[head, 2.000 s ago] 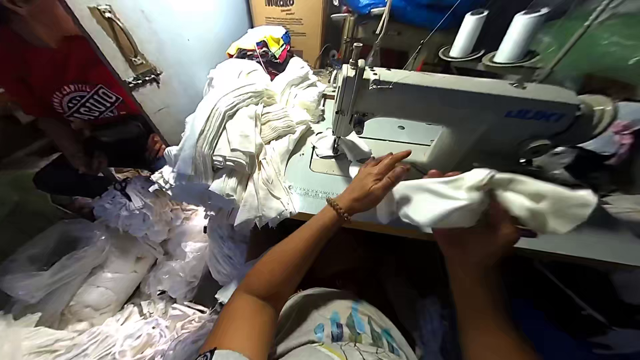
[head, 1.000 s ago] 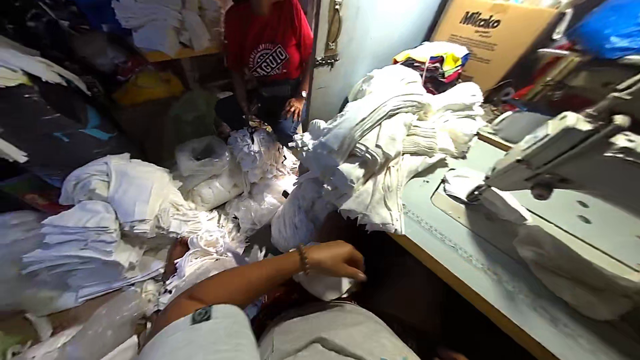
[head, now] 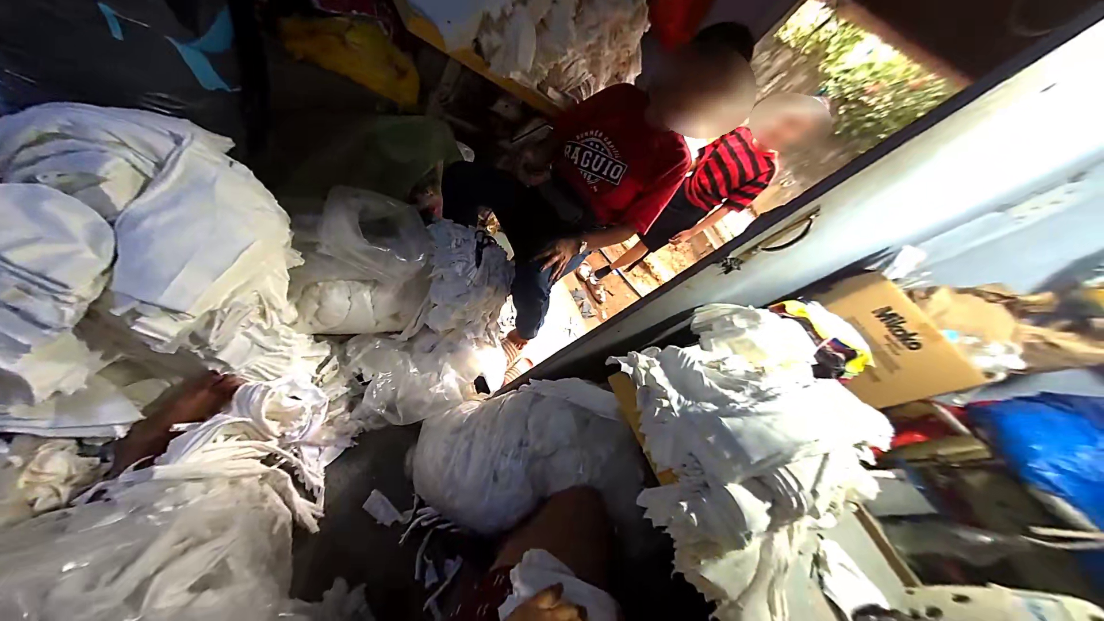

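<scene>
At the bottom edge, part of one hand, apparently my left hand (head: 545, 605), shows beside a small white cloth piece (head: 565, 580); the frame cuts it off, so its grip is unclear. My right hand is out of view. A bare knee or leg (head: 556, 530) lies just above the cloth. Past it rests a rounded white bundle (head: 526, 448). To the right, stacked white cloth pieces (head: 750, 440) hang over the table's edge. White cloth heaps (head: 190, 224) and loose strips (head: 259, 431) fill the left side, with a brown, limb-like shape (head: 177, 418) among them.
Clear plastic bags (head: 371, 259) lie mid-left. A person in a red shirt (head: 604, 159) bends over near the doorway; another in red and black stripes (head: 729, 172) is behind. A white door (head: 802, 237) slants across the right, above a cardboard box (head: 897, 341) and blue plastic (head: 1048, 440).
The view has swung far left and tilted. The sewing machine, prominent before, is mostly out of sight. The hand with the bracelet, seen whole earlier, is no longer seen whole.
</scene>
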